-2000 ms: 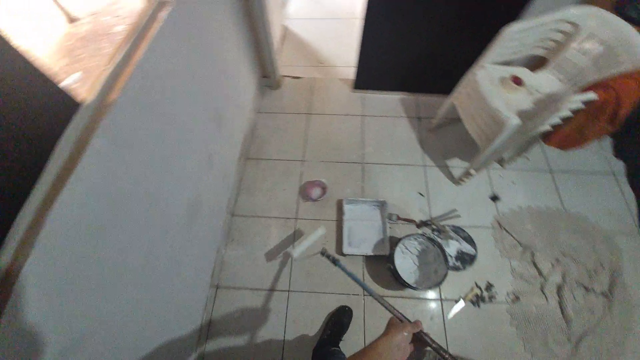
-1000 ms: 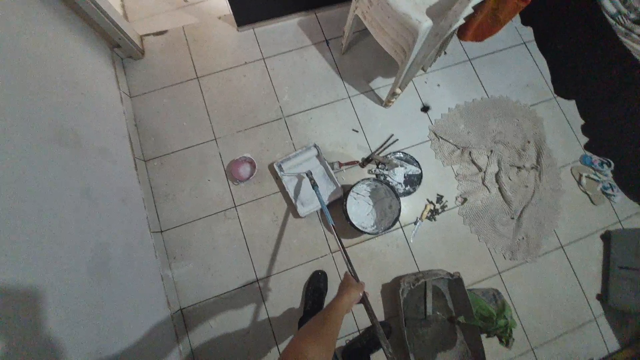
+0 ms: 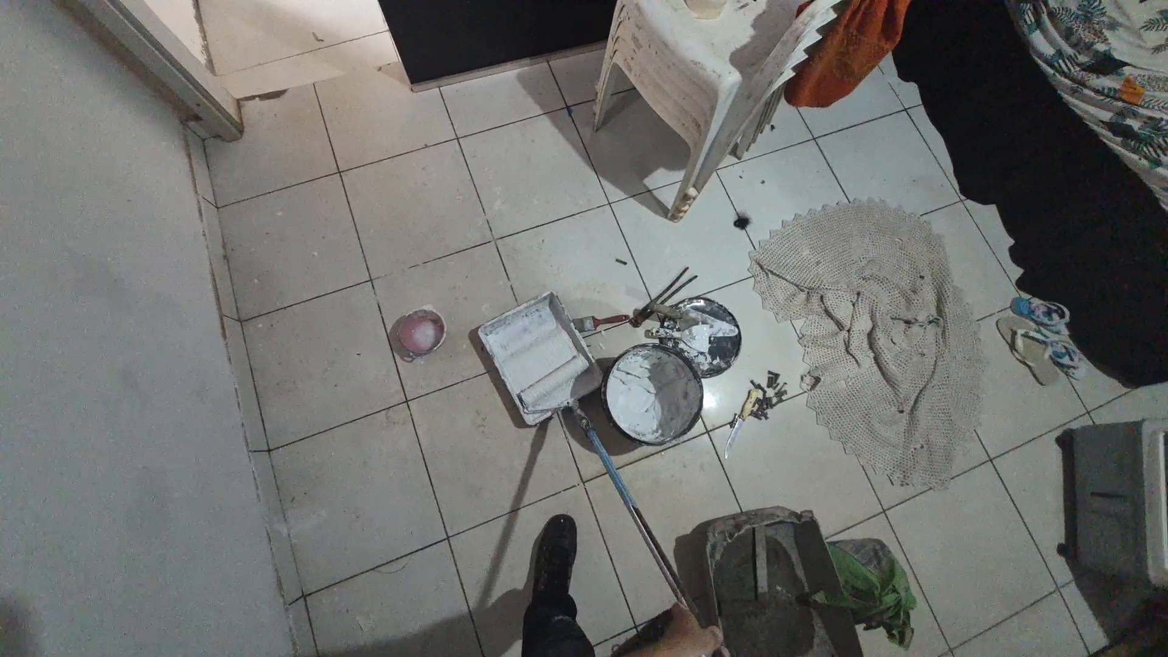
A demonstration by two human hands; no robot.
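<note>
At the bottom edge my left hand is closed around the long pole of a paint roller. My right hand is out of view. The pole runs up to the white roller, which lies in a paint tray coated with white paint. Right of the tray stands a round black bucket of whitish paint. Its paint-smeared lid lies behind it, with tools on and beside it. A paintbrush with a red handle touches the tray's right side. A small pink-and-white bowl sits left of the tray.
A grey wall borders the left. Stacked plastic chairs stand behind. Rightward lie a knife and a crumpled crocheted mat. A mortar-crusted trough stands by my shoe; sandals lie farther right.
The roller was over the floor left of the tray two seconds ago and is now down in the tray. My left hand has stayed on the pole. The view has turned downward and to the right.
</note>
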